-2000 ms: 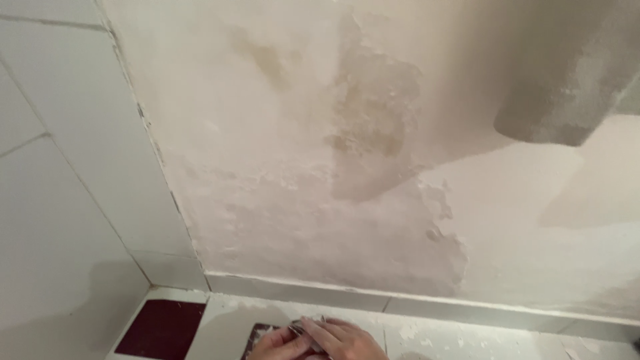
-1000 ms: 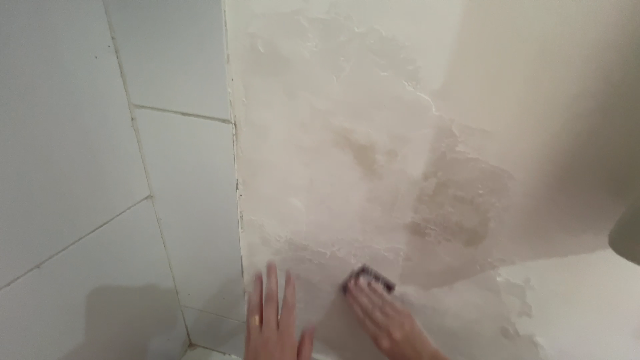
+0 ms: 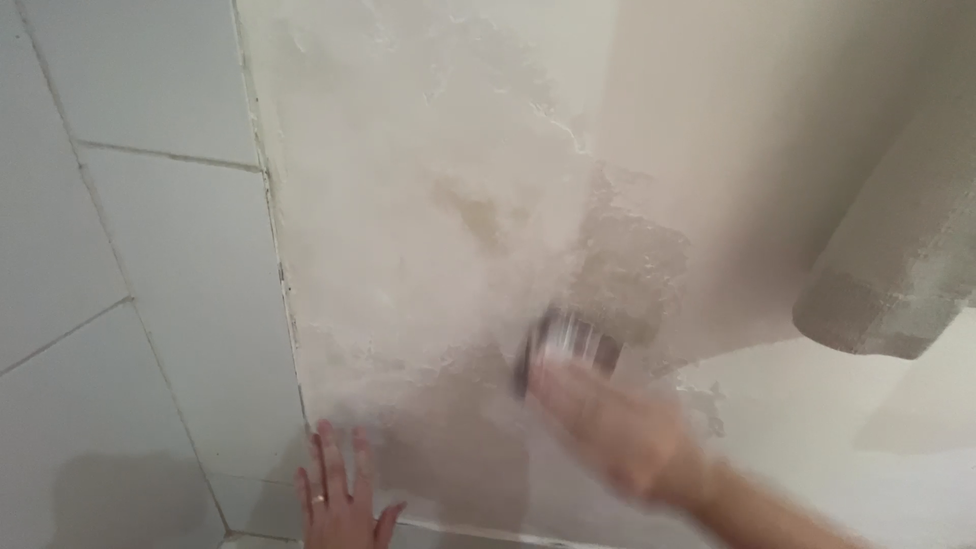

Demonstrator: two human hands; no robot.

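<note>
My right hand (image 3: 602, 419), blurred, holds a dark sanding pad or folded abrasive sheet (image 3: 572, 343) against the patchy plastered wall (image 3: 396, 267); the blur hides its exact kind. The pad lies just below a rough, darker flaked patch (image 3: 629, 267). At the lower left of the view, my left hand (image 3: 339, 488) rests flat on the plaster near the tiled corner, fingers spread, a ring on one finger, holding nothing.
Pale wall tiles (image 3: 175, 229) with dark joints meet the plaster along a rough vertical edge on the left. A thick rounded plastered form (image 3: 877, 305) juts out at the right. A ledge or skirting (image 3: 457, 537) runs along the bottom.
Both hands were together low by the floor, then moved up onto the wall. Since one second ago, my right hand has moved up and right with the pad. The view has shifted off the floor.
</note>
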